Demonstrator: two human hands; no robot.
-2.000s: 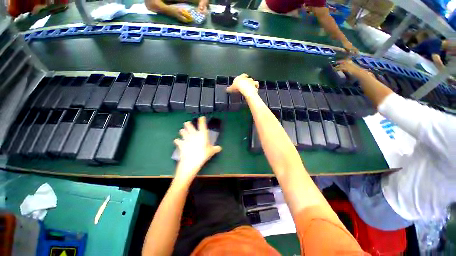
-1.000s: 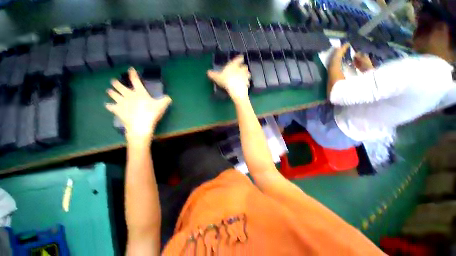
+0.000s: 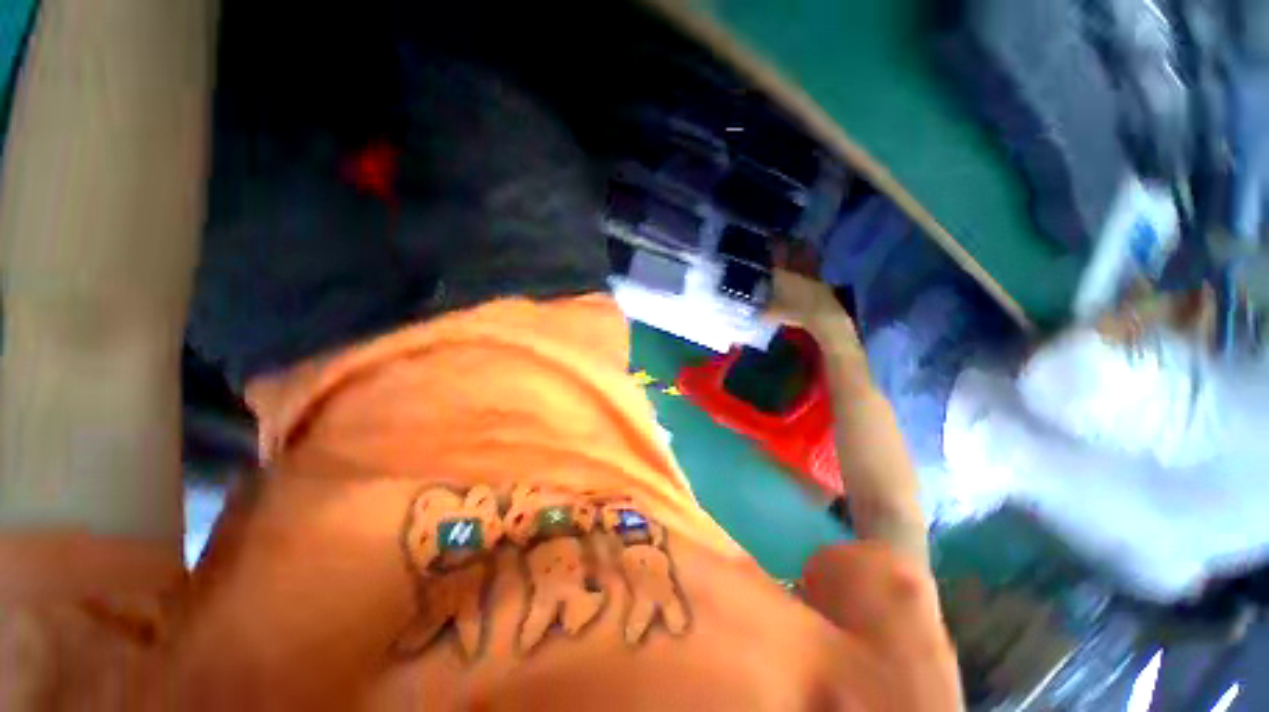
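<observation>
My right hand (image 3: 803, 289) is small and blurred under the bench, at the right end of a pale divided carton (image 3: 675, 309). Several dark housings (image 3: 749, 251) lie in the carton. The hand touches or overlaps the carton's edge; its fingers are too blurred to tell whether they hold anything. My left forearm runs up the left side of the picture, and the left hand is cut off by the top edge.
The bench edge (image 3: 891, 195) runs diagonally from top centre to the right. A red plastic stool (image 3: 759, 403) stands on the green floor below my right arm. Blurred housings (image 3: 1030, 111) lie on the green bench. Another person in a white sleeve (image 3: 1113, 445) is at the right.
The view has tipped down and swung right. My right hand has moved off the bench housings down to the carton below. My left hand has left the picture.
</observation>
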